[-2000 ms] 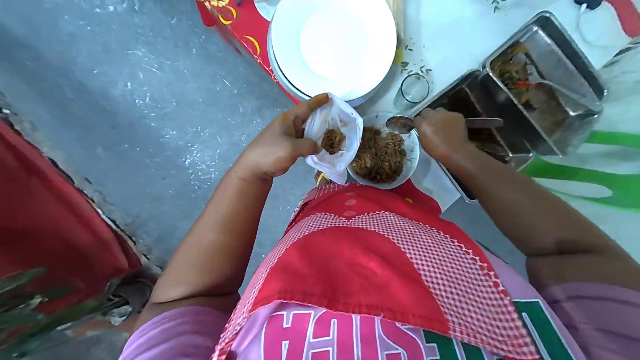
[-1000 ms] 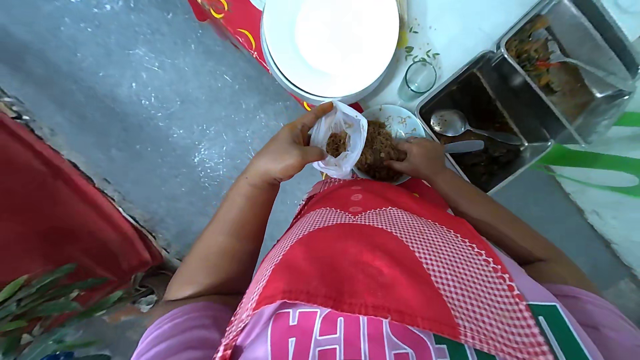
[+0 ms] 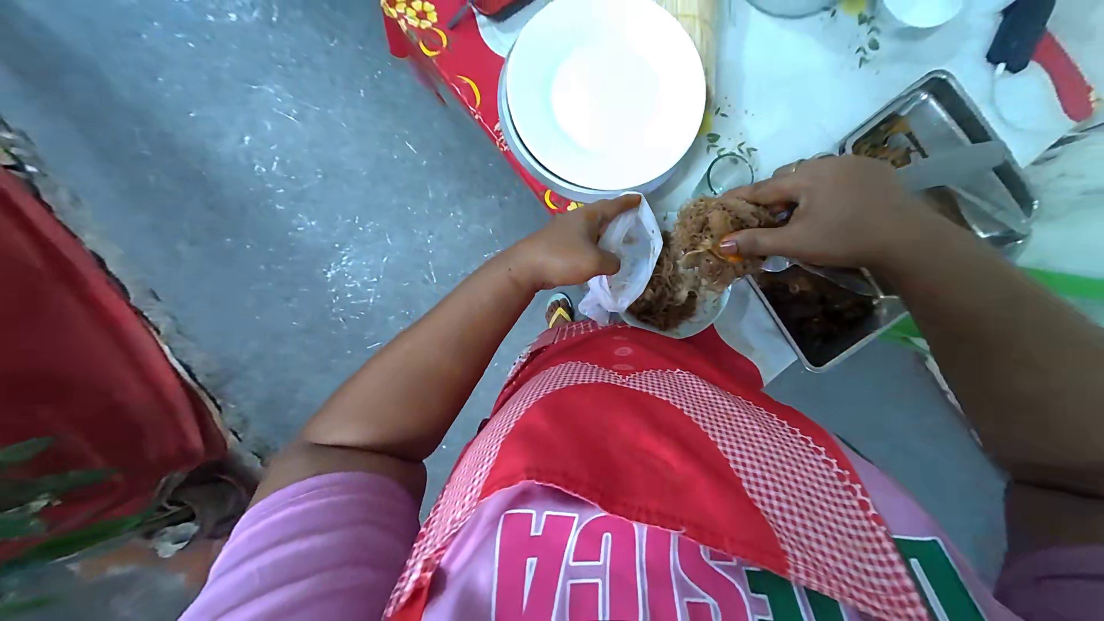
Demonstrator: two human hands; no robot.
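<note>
My left hand (image 3: 573, 246) pinches the rim of a thin white plastic bag (image 3: 628, 250), holding its mouth open beside a plate. A clump of thin brown noodles (image 3: 711, 228) is in the fingers of my right hand (image 3: 819, 211), raised over the plate (image 3: 709, 312). More noodles lie on that plate, partly hidden by the bag and the clump. The inside of the bag looks whitish, and its lower part is hidden from view.
Large stacked white plates (image 3: 604, 95) stand beyond my left hand. A clear glass (image 3: 730, 174) is behind the noodles. Metal food trays (image 3: 811, 358) are at the right, one under my right forearm. A red cloth (image 3: 466, 60) covers the table's left part.
My right hand held a spoon two seconds ago, then was bare-fingered in the noodles on the plate; now it has lifted a clump. My left hand still holds the bag.
</note>
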